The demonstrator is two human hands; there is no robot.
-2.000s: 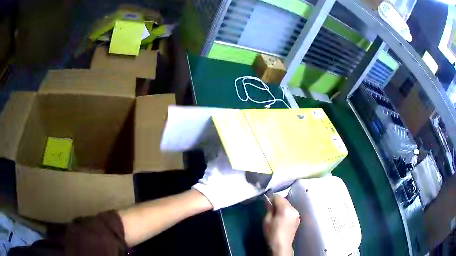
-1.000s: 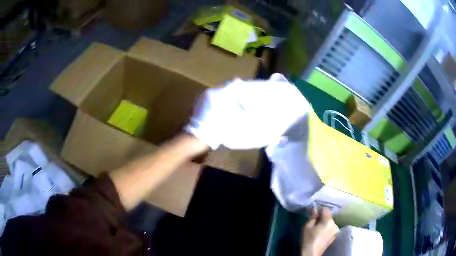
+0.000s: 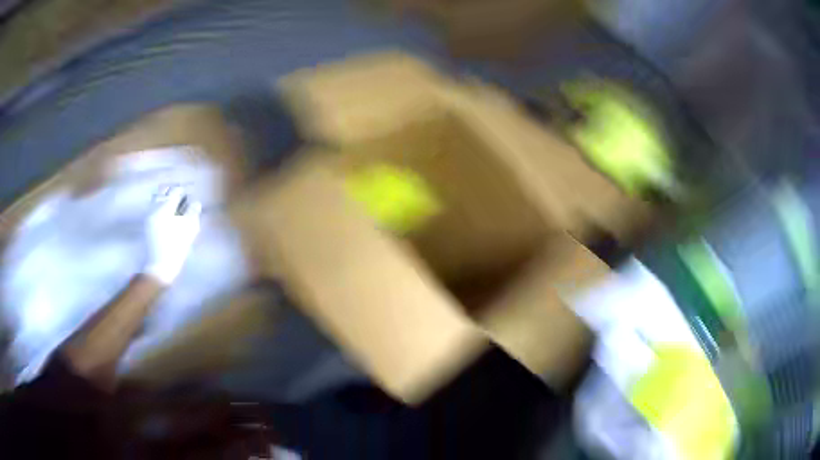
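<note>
The view is strongly blurred. My left hand (image 3: 173, 235), in a white glove, reaches over a pile of white bags or wraps (image 3: 76, 247) in an open brown carton at the left. A small dark mark shows at its fingertips; I cannot tell whether the hand grips anything. The yellow-green retail box (image 3: 683, 404) is at the lower right, cut off by the bottom edge, with white material at its open end. My right hand is not in view.
A large open brown carton (image 3: 360, 278) stands in the middle, with a yellow-green box (image 3: 394, 198) inside. Yellow-green packaging (image 3: 625, 139) lies beyond it. The green bench edge (image 3: 701, 292) is at the right.
The view has swung left. My left hand has moved from beside the retail box to the white pile. My right hand and the white appliance have left the picture.
</note>
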